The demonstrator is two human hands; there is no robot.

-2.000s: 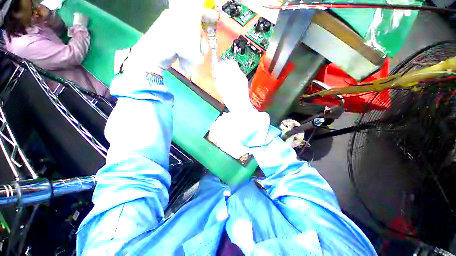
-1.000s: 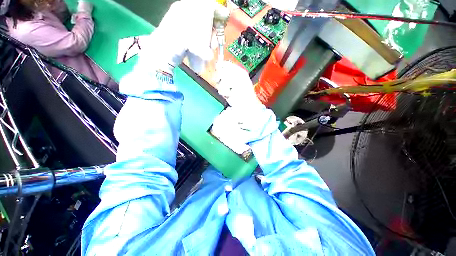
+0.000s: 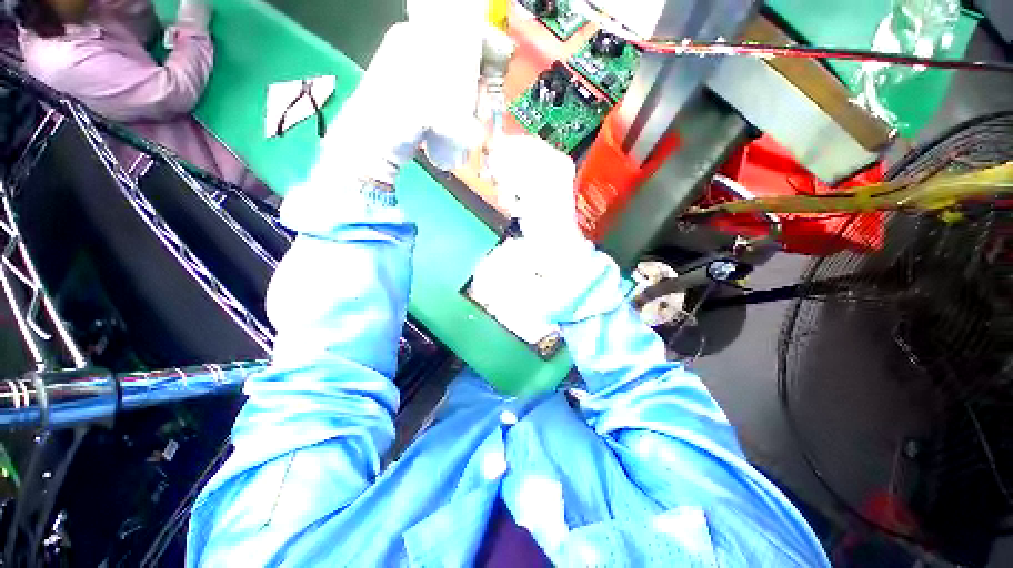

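My left hand (image 3: 417,105), in a white glove, is at the top centre beside a pale translucent tube (image 3: 491,83). A yellow piece (image 3: 498,13) shows at the tube's upper end. My right hand (image 3: 535,183), also gloved, is at the tube's lower end. Both gloves are overexposed, so the fingers and their hold are hard to make out; the left hand appears closed around the tube. A white cloth or paper (image 3: 511,294) lies on the green bench under my right wrist. Green circuit boards (image 3: 559,105) lie on the red-orange mat (image 3: 522,56).
A metal frame (image 3: 678,89) and red bins (image 3: 822,194) stand to the right, near a thin red cable (image 3: 755,49). Pliers (image 3: 298,109) lie on white paper at the upper left. A person in pink (image 3: 117,72) sits beyond wire racks (image 3: 167,222). A black fan-like cage is at the far right.
The view has shifted, bringing the pliers and paper fully out from behind my left arm. Both hands stay close to the tube, with the right glove slightly changed in pose.
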